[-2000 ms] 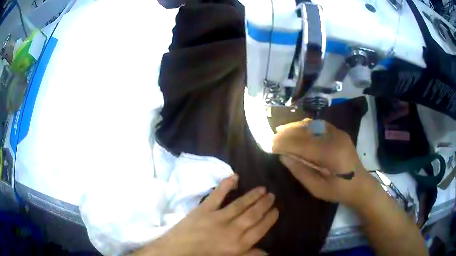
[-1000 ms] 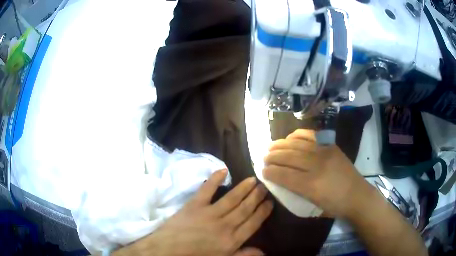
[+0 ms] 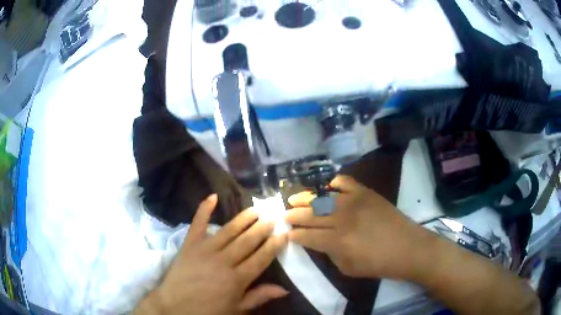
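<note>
The brown fabric (image 3: 175, 166) lies under the white sewing machine head (image 3: 344, 61). A narrow white strip (image 3: 310, 280) lies on the fabric and runs from the needle area towards the front edge. My left hand (image 3: 224, 261) lies on the fabric, fingers spread, with some fingertips at the strip's left side under the bright lamp glow. My right hand (image 3: 357, 231) is on the strip's right side, fingers close together, partly behind the grey knob (image 3: 323, 205). Whether it grips the strip or only presses is unclear. The needle and presser foot cannot be made out.
White cloth (image 3: 154, 246) is heaped left of my left hand. On the right lie metal snips (image 3: 470, 240), green-handled shears (image 3: 526, 200) and a dark rectangular object (image 3: 458, 163). Black printed cloth (image 3: 486, 114) drapes by the machine arm. Something green (image 3: 7, 147) shows at the left edge.
The view has shifted closer over the machine. Both hands are now near the needle area, close to each other. The strip's free end now shows straight between them, towards the front.
</note>
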